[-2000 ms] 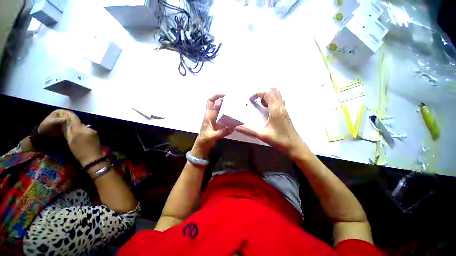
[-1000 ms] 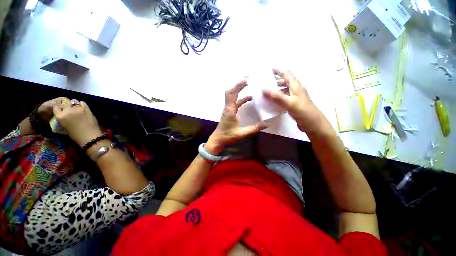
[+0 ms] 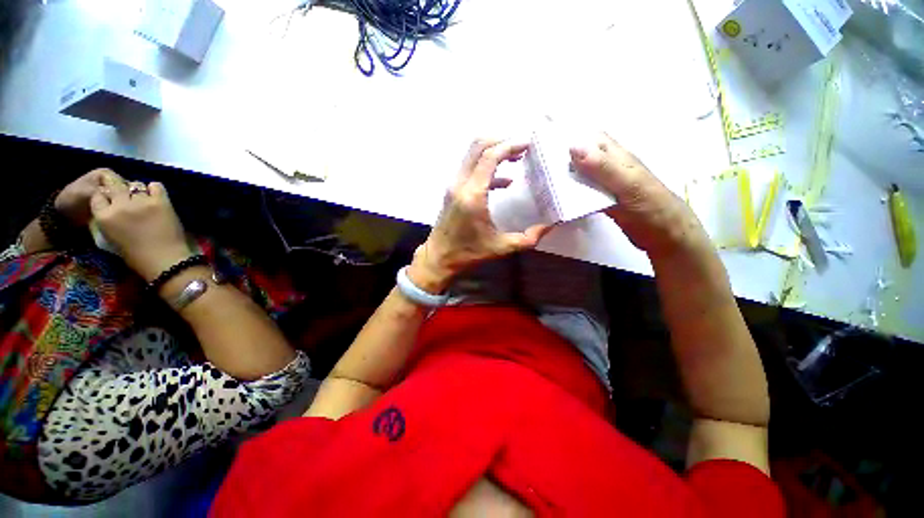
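A small white box (image 3: 569, 187) is between my two hands at the table's near edge, its pale side facing left and its white face washed out by glare. My left hand (image 3: 480, 207) holds its left side, thumb low at the near corner and fingers at the upper part. My right hand (image 3: 630, 188) is at its right side, with the thumb over the white face and the other fingers partly hidden.
Dark cables (image 3: 393, 28) lie at the far side. White boxes stand at the left (image 3: 113, 93) and far right (image 3: 778, 40). Yellow strips (image 3: 758, 207), a grey knife (image 3: 807, 233) and a yellow knife (image 3: 901, 226) lie right. Another person's hands (image 3: 137, 218) are at the left.
The view has shifted to the right. The box has turned between my hands, so a side face now shows. My right hand has moved from above the box to its right side.
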